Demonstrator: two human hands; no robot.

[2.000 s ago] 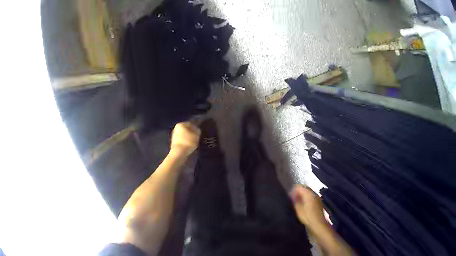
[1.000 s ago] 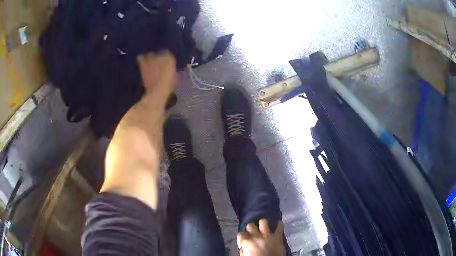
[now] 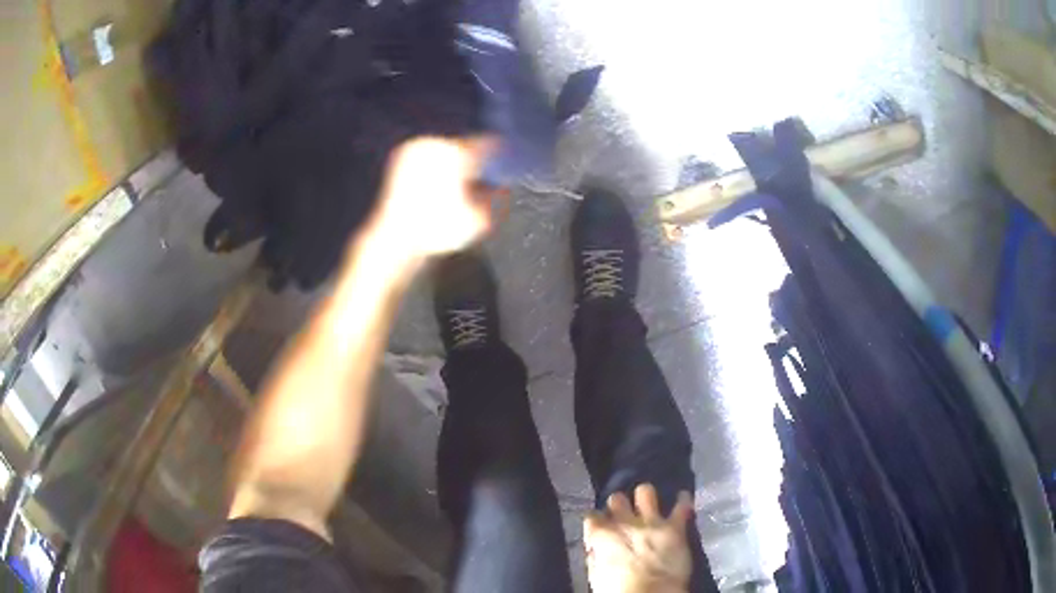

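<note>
My left hand [image 3: 440, 197] is blurred and closed at the lower edge of a dark heap of strips [image 3: 290, 104]. A navy denim strip [image 3: 515, 110] runs up from its fingers, with a pale streak near the top. My right hand [image 3: 639, 544] rests on my right thigh with its fingers spread and nothing in it. Long navy strips [image 3: 886, 405] hang over a pale rail at the right, with white gaps along their left edge.
The curved pale rail [image 3: 984, 382] has a blue band. A wooden bar [image 3: 799, 174] lies at its far end. My dark shoes [image 3: 602, 249] stand on the grey floor between the heap and the rack. Cardboard [image 3: 70, 139] and a wooden bar [image 3: 145, 440] are at the left.
My left hand has moved down and right from over the heap, and a navy strip now shows at its fingers. My right hand stays on the thigh. The view has shifted slightly.
</note>
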